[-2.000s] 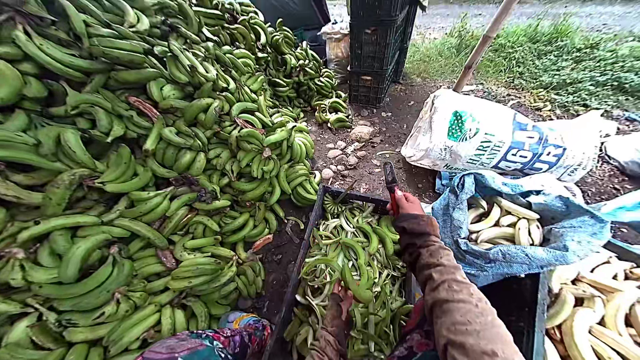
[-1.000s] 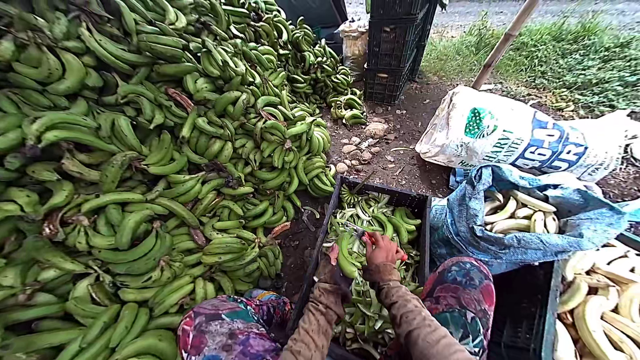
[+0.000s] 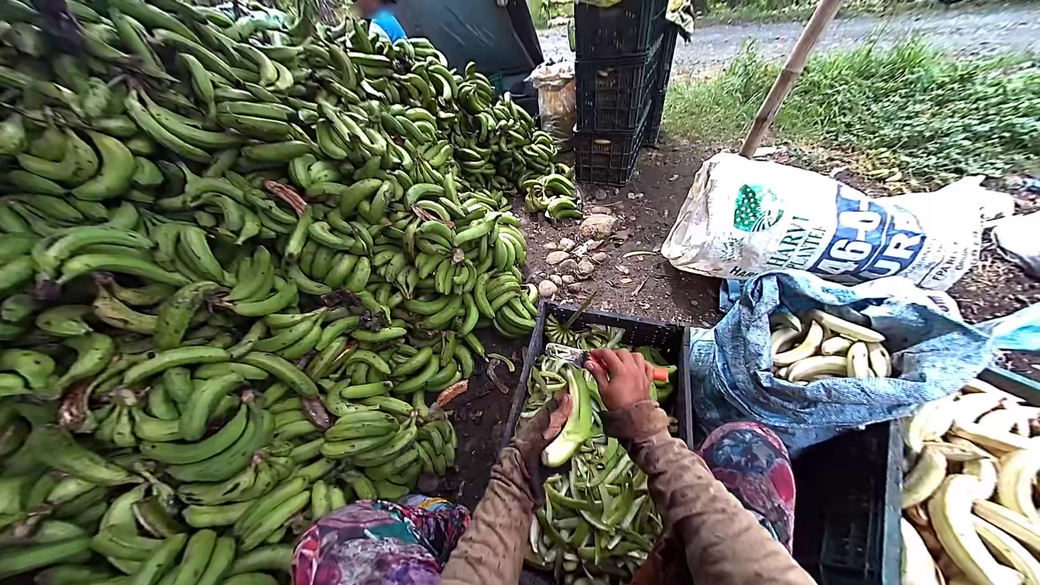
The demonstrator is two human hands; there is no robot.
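My left hand (image 3: 546, 422) grips a partly peeled green plantain (image 3: 575, 414), whose lower end shows pale flesh. Closed around the orange-red handle of a knife (image 3: 567, 353) is my right hand (image 3: 624, 378); the metal blade points left, at the plantain's upper end. Both hands are over a black plastic crate (image 3: 621, 325) that holds green peels (image 3: 601, 496) and some green fruit. Peeled plantains (image 3: 833, 349) lie in a blue woven sack (image 3: 731, 382) right of the crate. More peeled plantains (image 3: 975, 487) fill a container at the lower right.
A large heap of green plantains (image 3: 244, 284) covers the left side. Stacked black crates (image 3: 613, 97) stand beyond some stones (image 3: 573, 264). A white printed sack (image 3: 812, 219) lies at the right, below a leaning pole (image 3: 788, 77). Part of a person (image 3: 383, 20) shows behind the heap.
My right hand, raised with the knife two seconds ago, is now down beside the plantain in my left hand. The plantain now shows bare pale flesh.
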